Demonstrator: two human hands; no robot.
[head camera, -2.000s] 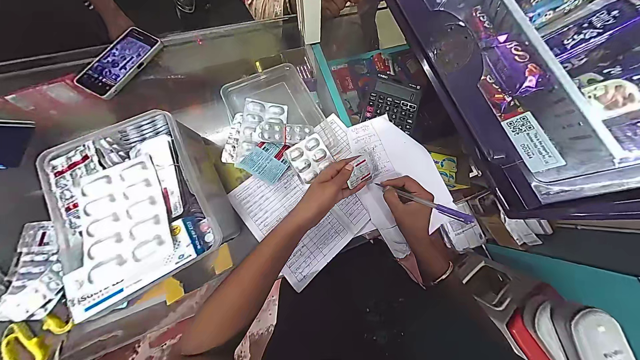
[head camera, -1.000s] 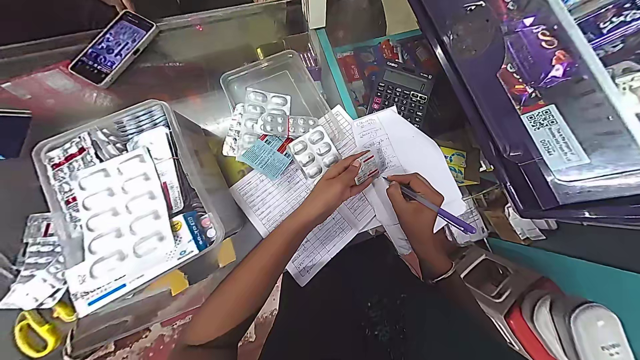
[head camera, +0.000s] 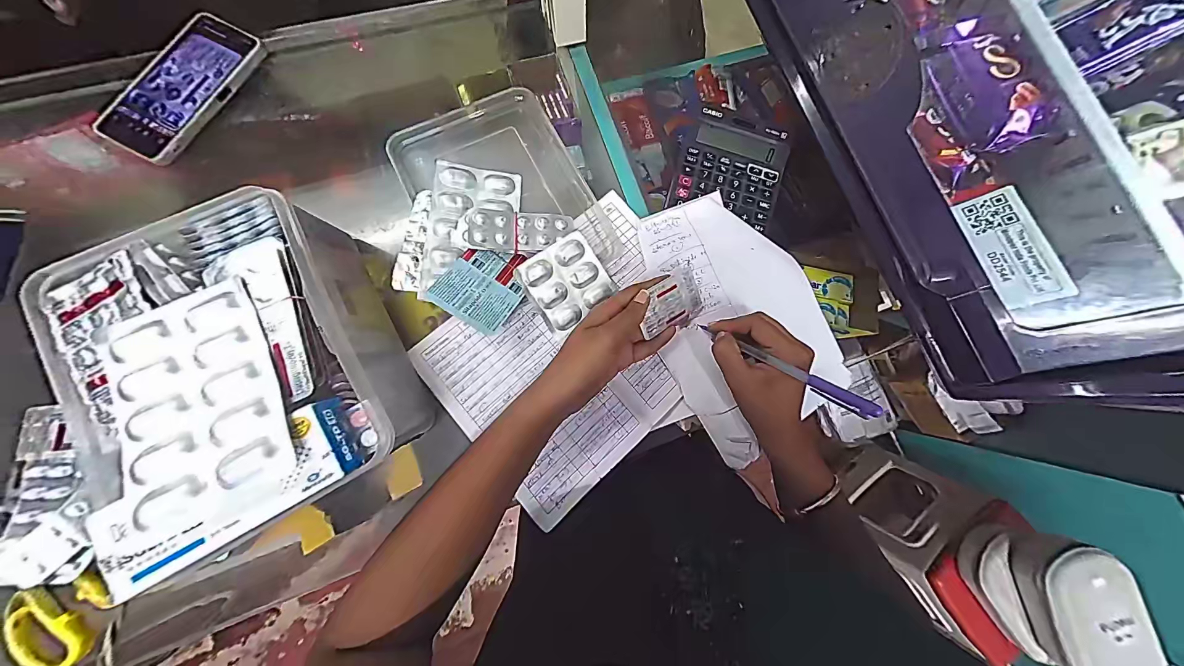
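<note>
My left hand (head camera: 606, 342) holds a small blister strip with red print (head camera: 670, 303) over the handwritten papers. In my right hand (head camera: 766, 365) is a purple pen (head camera: 837, 393), its tip close to the strip and the white sheet (head camera: 786, 277). Lined sheets with handwriting (head camera: 583, 462) lie beneath both hands. Just left of the held strip rests a silver blister pack of large tablets (head camera: 566, 280). Beside it are a light blue packet (head camera: 476, 291) and more blister packs (head camera: 476, 190), lying partly on a clear plastic lid (head camera: 462, 120).
A plastic box (head camera: 37, 277) full of blister packs stands at the left, near yellow-handled scissors (head camera: 46, 629). A phone (head camera: 180, 88) lies at the upper left. Beyond the papers is a calculator (head camera: 731, 166). A dark purple case (head camera: 888, 194) fills the upper right; a grey-and-red device (head camera: 980, 573) stands lower right.
The view has shifted slightly. Both hands stay over the papers, the left still with the strip and the right still with the pen.
</note>
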